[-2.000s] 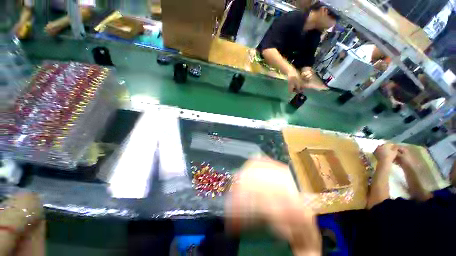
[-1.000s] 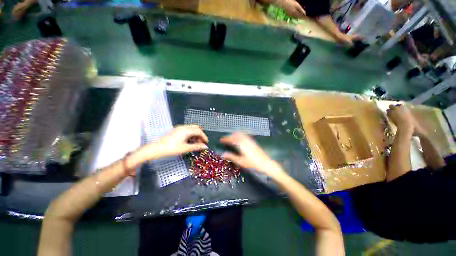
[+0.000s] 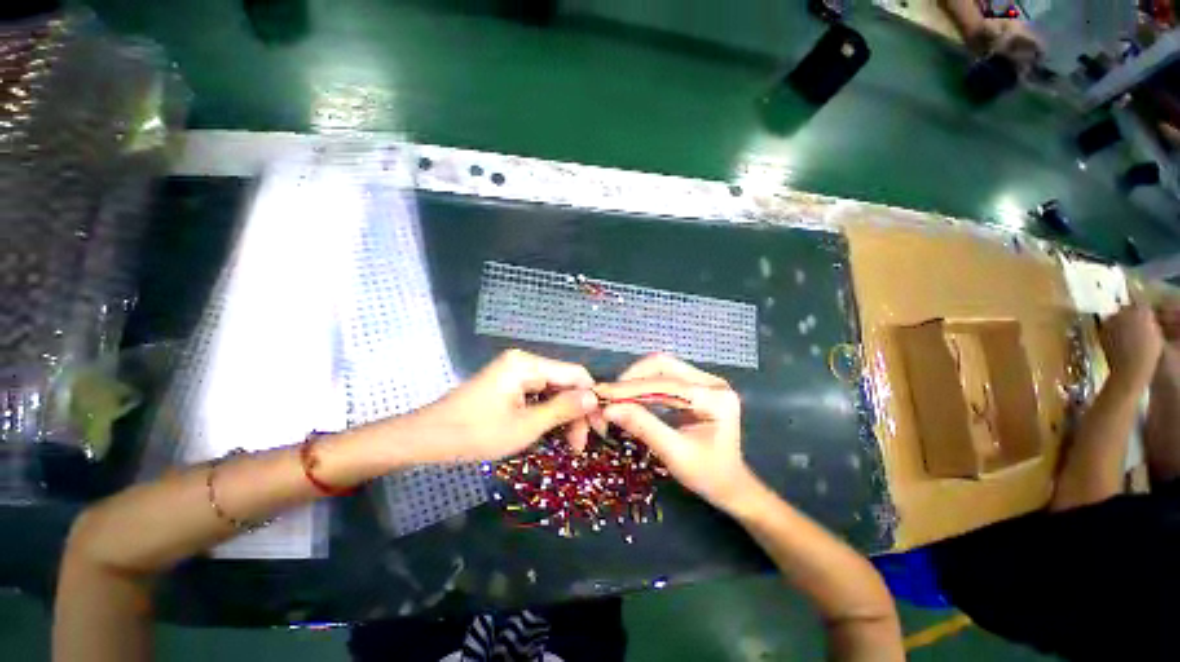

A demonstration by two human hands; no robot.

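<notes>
My left hand and my right hand meet fingertip to fingertip above the pile. Between them they hold a wired component with a thin red lead running along my right fingers. The loose pile of wired components, red, white and gold, lies on the dark mat just below my hands. The perforated plate, a narrow grey strip with rows of holes, lies flat beyond my hands. A few small red and white components are on its upper left part.
Whitish spare perforated sheets overlap at left. A stack of filled trays stands at far left. A cardboard box sits on a cardboard sheet at right, beside another person's arm. A yellow loop lies on the mat.
The view has tilted down and closer. My hands, apart over the pile a second ago, have come together and now hold a wired component. Earlier my right hand was blurred and my left was at the lower left.
</notes>
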